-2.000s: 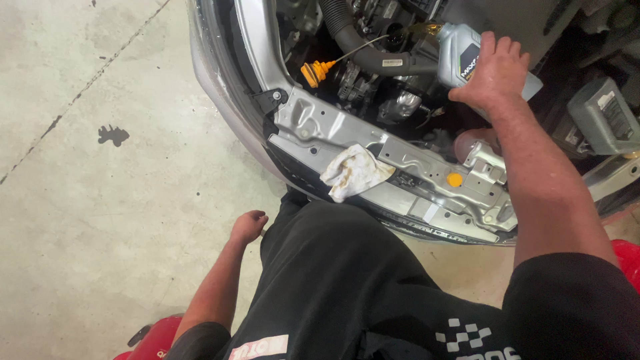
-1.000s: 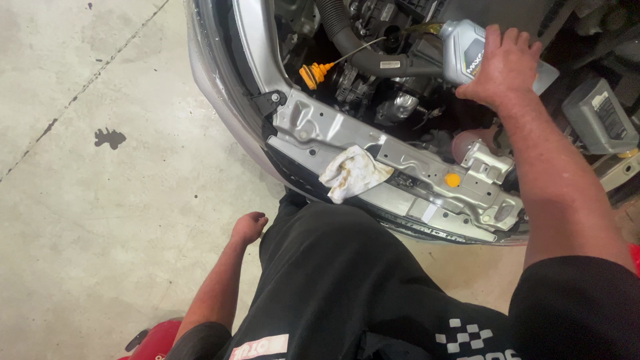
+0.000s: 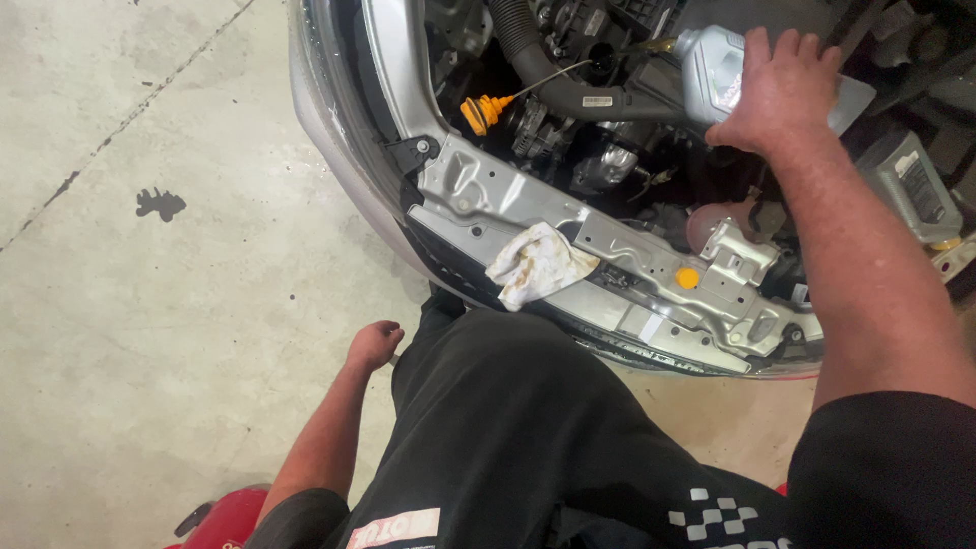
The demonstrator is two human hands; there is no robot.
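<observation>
My right hand [image 3: 793, 91] grips a grey plastic oil bottle [image 3: 709, 72], tipped on its side over the engine bay. Amber oil shows at its neck, which points left toward the dark round oil filler opening [image 3: 602, 57]. An orange dipstick handle [image 3: 483, 113] lies left of the opening, its thin rod reaching up to it. My left hand [image 3: 375, 345] hangs beside my leg with fingers curled, touching no object; whether anything is inside the fingers is hidden. A stained white rag [image 3: 540, 267] lies on the silver front crossmember [image 3: 526, 202].
A second grey bottle [image 3: 911, 187] lies at the right of the bay. An orange-yellow round cap [image 3: 687, 278] sits on the crossmember. A black ribbed intake hose [image 3: 518, 34] runs near the filler opening. Something red [image 3: 229, 518] stands on the floor at lower left.
My right hand and the bottle have shifted slightly to the right, away from the filler opening. My left hand, the rag and the dipstick have stayed in place.
</observation>
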